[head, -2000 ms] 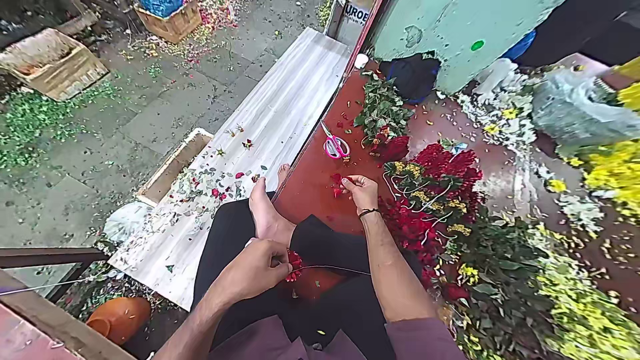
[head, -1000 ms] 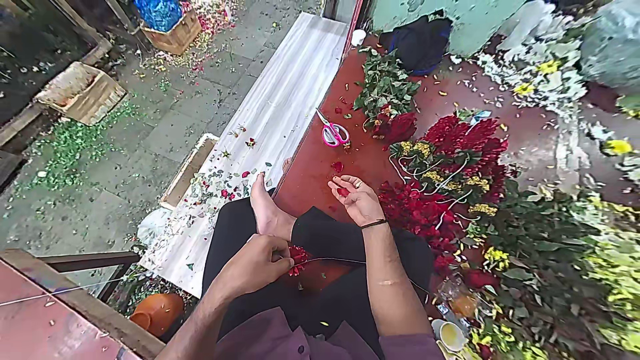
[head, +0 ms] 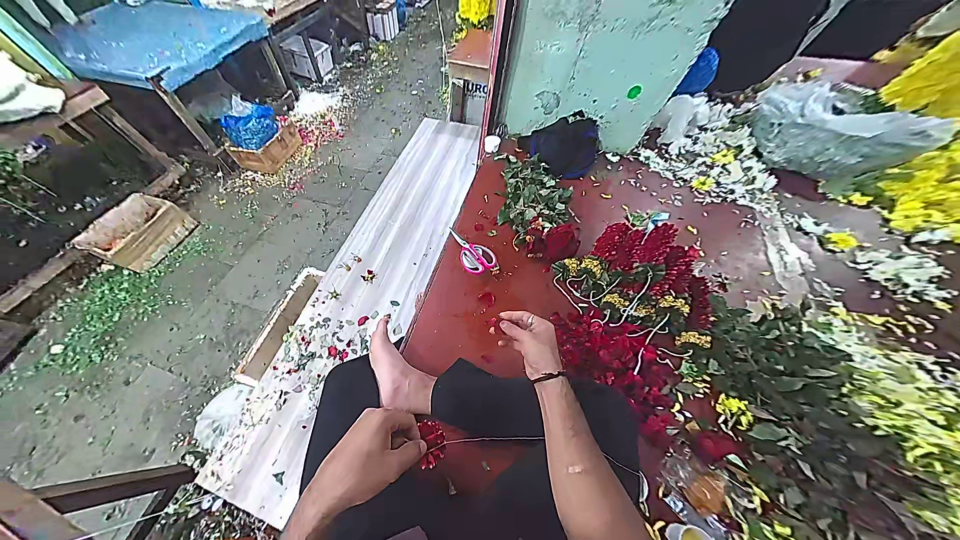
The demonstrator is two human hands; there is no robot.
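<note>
My left hand [head: 379, 454] pinches one end of a short red petal garland [head: 431, 444] above my lap; a thin white thread [head: 491, 439] runs from it to the right, passing by my right forearm. My right hand [head: 527, 341], with a ring and a dark wrist cord, is raised over the red surface with its fingers curled; a small red petal seems to be at its fingertips. Pink-handled scissors [head: 476, 257] lie beyond it. To its right is a heap of red petals [head: 600, 349], with finished red strings with yellow flowers and white cords [head: 649, 259] behind.
Leafy stems [head: 534, 191] and a dark cloth bag [head: 564, 145] lie by the green wall. Leaves and yellow flowers [head: 795, 390] spread at the right, below a plastic bag [head: 844, 135]. A white plank [head: 405, 202] with scraps runs along the left edge; a wooden crate [head: 139, 231] stands beyond.
My right hand has turned from palm up with red petals on it to curled fingers. My left hand stays at the garland. The view now takes in more of the far area.
</note>
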